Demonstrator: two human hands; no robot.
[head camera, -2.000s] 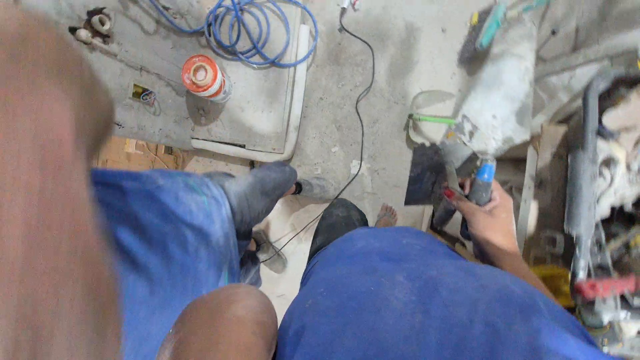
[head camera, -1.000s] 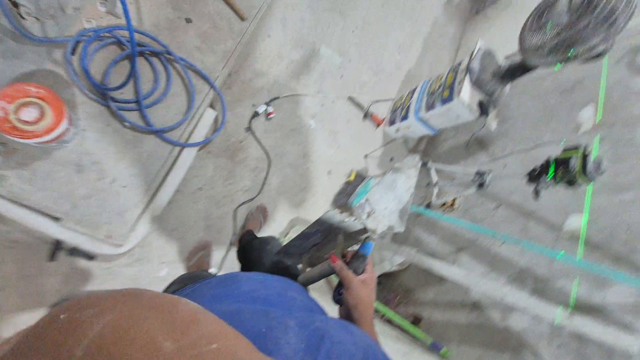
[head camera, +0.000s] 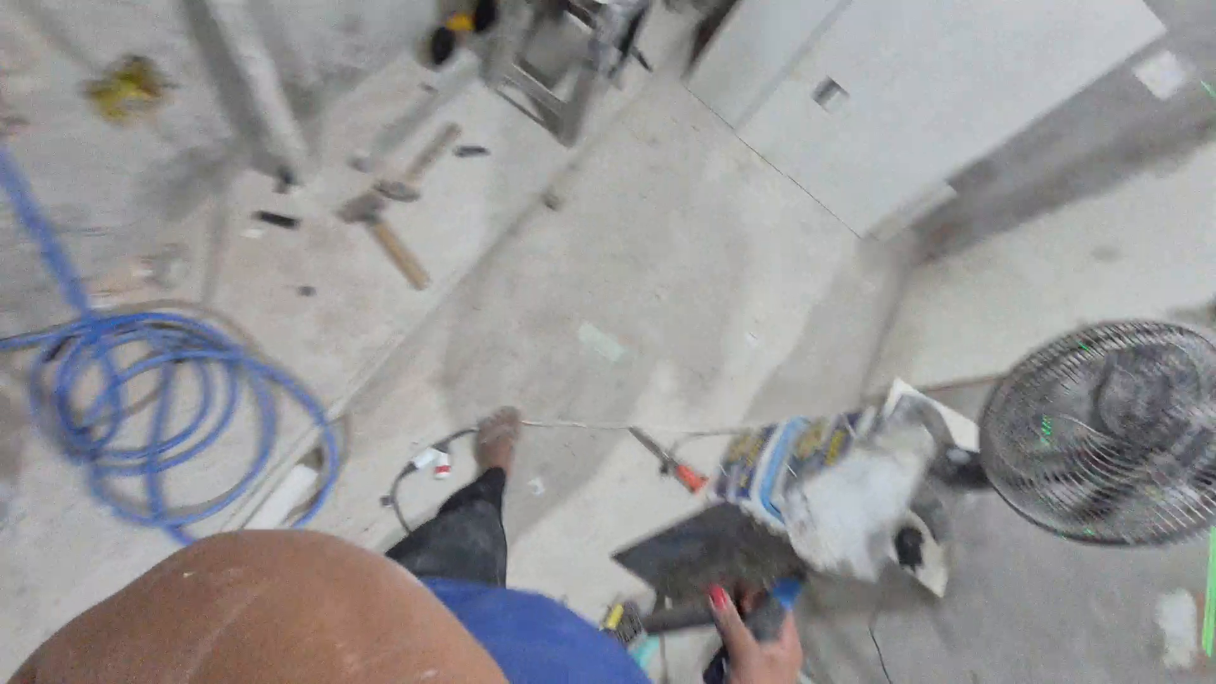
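Observation:
My right hand (head camera: 760, 646), at the bottom edge, is closed around a dark-handled tool (head camera: 765, 622) with a blue end; blur hides its exact kind. A red patch shows on the thumb. Just above the hand is a dark flat rectangular plate (head camera: 708, 551); whether the hand also holds it, I cannot tell. Beyond it lies a printed bag (head camera: 807, 456) with whitish material (head camera: 855, 503) at its near end. A yellow and black object (head camera: 622, 622) is left of the hand. My left hand is out of view; a bare limb (head camera: 266, 617) fills the lower left.
A round black fan (head camera: 1111, 432) stands at right. Blue hose (head camera: 180, 418) lies coiled at left, near a hammer (head camera: 394, 247). A black cable with a plug (head camera: 427, 461) is by a bare foot (head camera: 497, 442). An orange-handled tool (head camera: 686, 473) and white panels (head camera: 931, 104) are farther out.
The view has swung a lot, bringing the fan, bag and hammer into sight. The orange-and-white bucket has left the view. My right hand keeps its grip on the tool.

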